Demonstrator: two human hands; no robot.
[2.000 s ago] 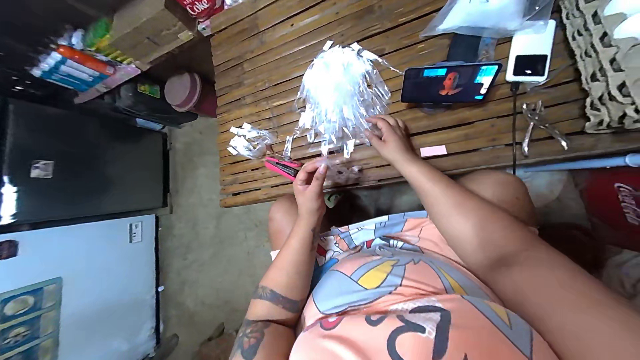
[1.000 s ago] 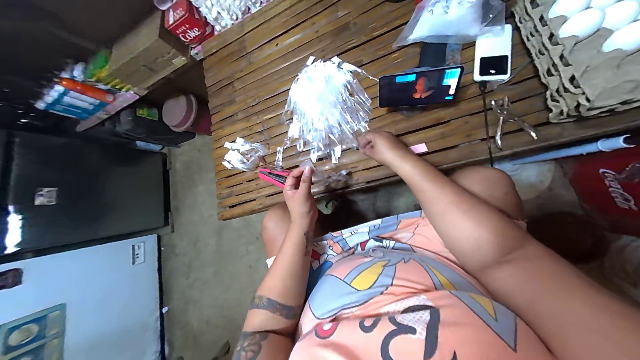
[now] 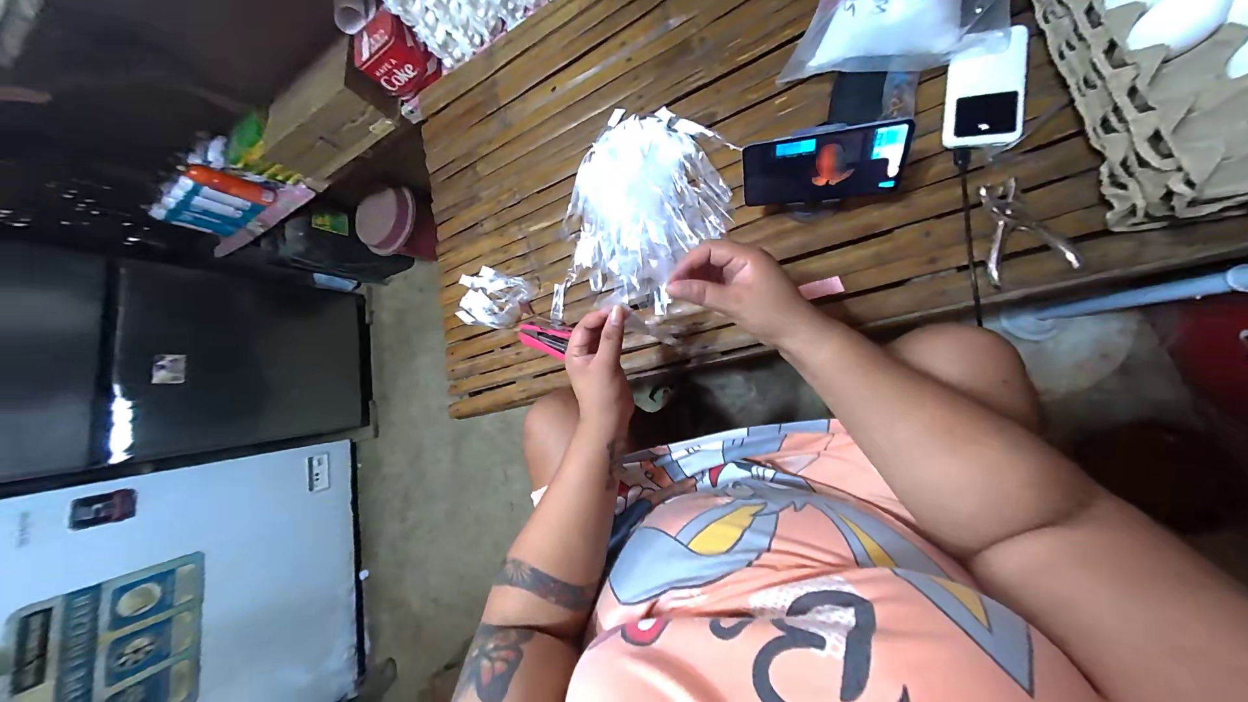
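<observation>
A heap of thin, shiny clear plastic strips [image 3: 643, 195] lies on the bamboo-slat table [image 3: 517, 97]. At its lower edge my left hand [image 3: 600, 356] pinches a small clear plastic piece between thumb and fingertips. My right hand [image 3: 731, 288] is bent at the heap's lower right edge, thumb close to the index finger; whether a strip is between them cannot be told. Beside my left hand lies a pink-handled tool [image 3: 544, 338], partly hidden by the fingers. A smaller bunch of the same strips [image 3: 494, 297] rests to its left.
Right of the heap a lit phone [image 3: 829, 166] stands sideways. Beyond it are a white power bank [image 3: 985, 88] with a cable, metal pliers [image 3: 1022, 232], a plastic bag [image 3: 877, 34] and a pulp egg tray [image 3: 1121, 146] with eggs. A pink slip [image 3: 821, 288] lies near my right wrist.
My right hand has drawn back slightly from the heap's right side and sits nearer my left hand. My left hand stays by the heap's lower edge.
</observation>
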